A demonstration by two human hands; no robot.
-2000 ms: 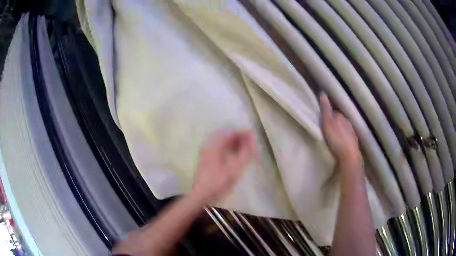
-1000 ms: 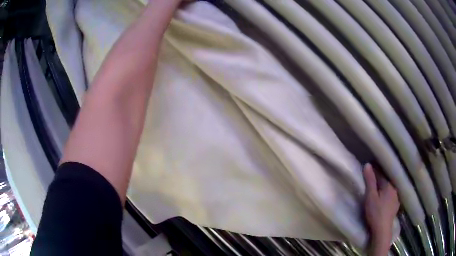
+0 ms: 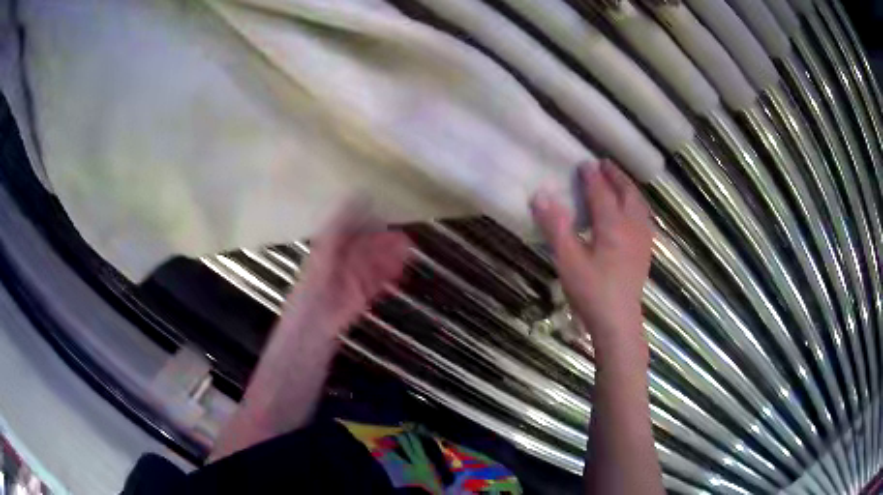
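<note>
A cream sheet (image 3: 194,135) lies in wide folds over the rods at the upper left. My left hand (image 3: 363,251) is blurred at the sheet's lower edge; whether it grips is unclear. My right hand (image 3: 605,222) is at the sheet's right corner, thumb and fingers around its edge beside the end of a covered bar (image 3: 620,145). Mirror-bright bare rods (image 3: 736,338) run below the sheet and the covered bars.
Small metal clips (image 3: 552,319) sit on the rods between my forearms. A pale curved edge with dark bands (image 3: 68,329) runs down the left side. A whitish block (image 3: 189,387) is at the lower left. My shirt shows at the bottom.
My left arm has drawn back from the far top to the sheet's near edge. The view has shifted, so the sheet appears further up and left, with more bare rods in view.
</note>
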